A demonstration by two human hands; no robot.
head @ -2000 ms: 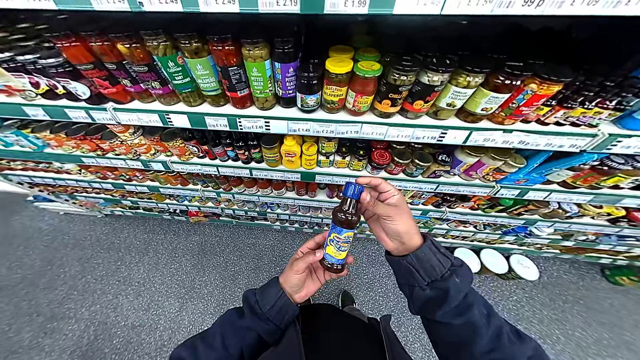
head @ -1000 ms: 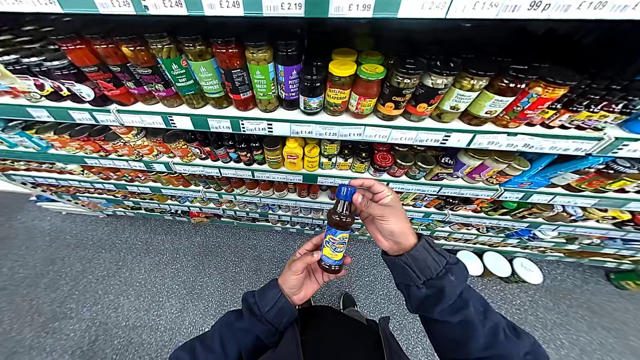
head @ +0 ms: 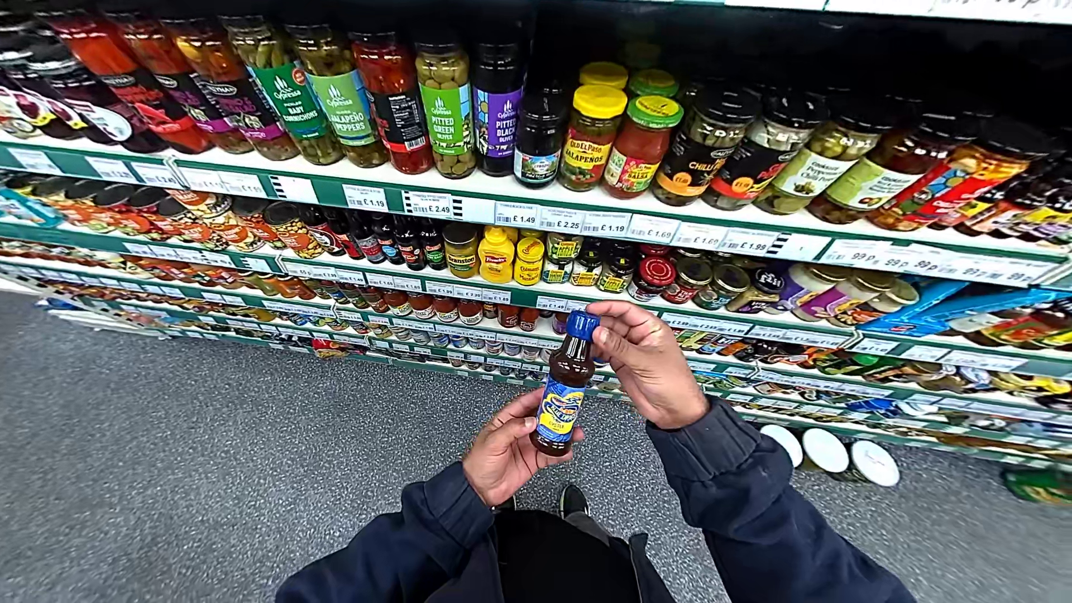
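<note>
A glass bottle of dark sauce [head: 562, 406] with a blue cap and a blue and yellow label stands nearly upright between my hands, leaning a little. My left hand [head: 512, 448] grips its lower part, fingers behind and thumb at the side. The fingertips and thumb of my right hand [head: 649, 360] pinch the blue cap [head: 583, 324], which is on the bottle. Behind the bottle run the lower shelves with small jars, a yellow mustard squeeze bottle [head: 497, 255] and a red-lidded jar [head: 653, 277].
An upper shelf edge [head: 502, 211] with price tags crosses the view, below jars of olives [head: 444, 109], peppers and salsa [head: 642, 146]. Blue packets [head: 921, 306] jut out at the right. White-lidded tubs [head: 825, 451] stand on the grey speckled floor [head: 251, 469] by the lowest shelf.
</note>
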